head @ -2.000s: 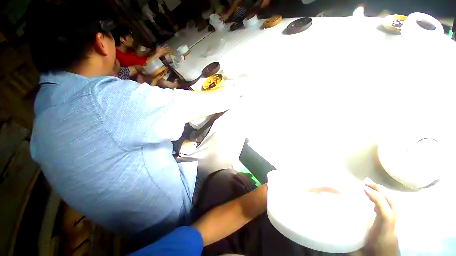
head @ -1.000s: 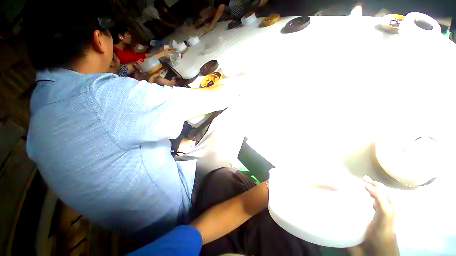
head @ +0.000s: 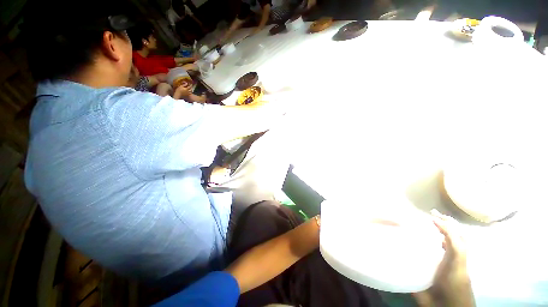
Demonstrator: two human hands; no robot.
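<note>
A large white round tank or cover (head: 378, 258) is tilted low in front of me, over my lap at the table edge, its inside washed out by glare. My right hand (head: 449, 261) grips its right side, thumb up at the rim. My left forearm reaches its left side; the left hand itself is hidden by the cover or lost in glare. A second round part, pale with a ring on top (head: 481, 192), lies on the table just beyond my right hand.
The glaring white table (head: 360, 120) stretches ahead. A neighbour in a light blue shirt (head: 120, 174) sits close at left. A gold housing (head: 249, 95) and dark housing (head: 247, 80) lie beyond. A white ring part (head: 497, 30) is far right. Others sit farther off.
The whole view has shifted slightly, so things sit a little farther left. My grip on the white cover looks unchanged. People at the far left have moved their hands.
</note>
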